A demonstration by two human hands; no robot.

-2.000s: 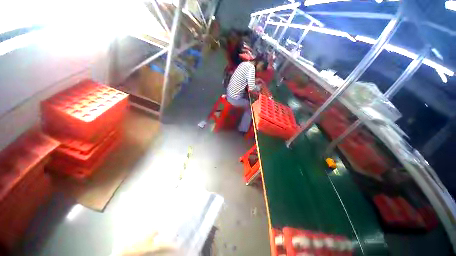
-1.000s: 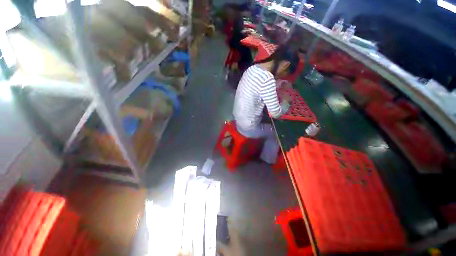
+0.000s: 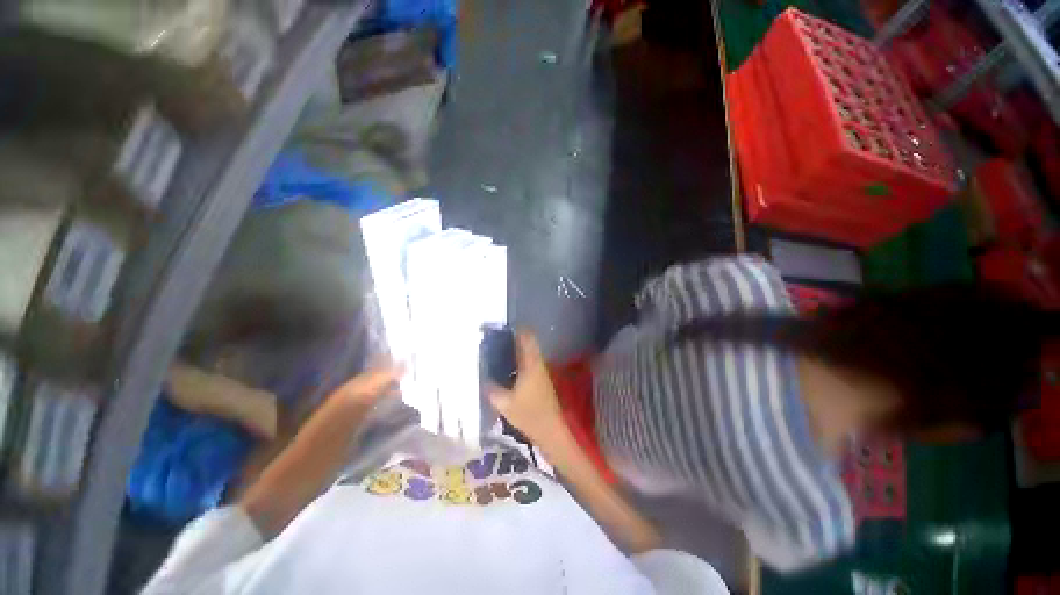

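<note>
A bundle of long white boxes (image 3: 448,314) stands upright against my chest, overexposed so no print shows. My left hand (image 3: 378,389) grips the bundle from its left side. My right hand (image 3: 529,389) holds its right side, with a small dark flat item (image 3: 499,356) between the palm and the boxes; I cannot tell what it is. The fingers on the far side of the bundle are hidden.
A seated person in a striped top (image 3: 709,395) leans over the green bench (image 3: 965,529) close on my right. Stacked red trays (image 3: 814,128) stand on the bench beyond. Shelving (image 3: 174,279) with cartons and blue plastic runs along my left. A grey aisle (image 3: 523,151) lies ahead.
I have moved forward along the aisle; the striped-top person is now beside me. The view tilts down more, showing both hands and the whole bundle, which was cut off at the bottom edge before.
</note>
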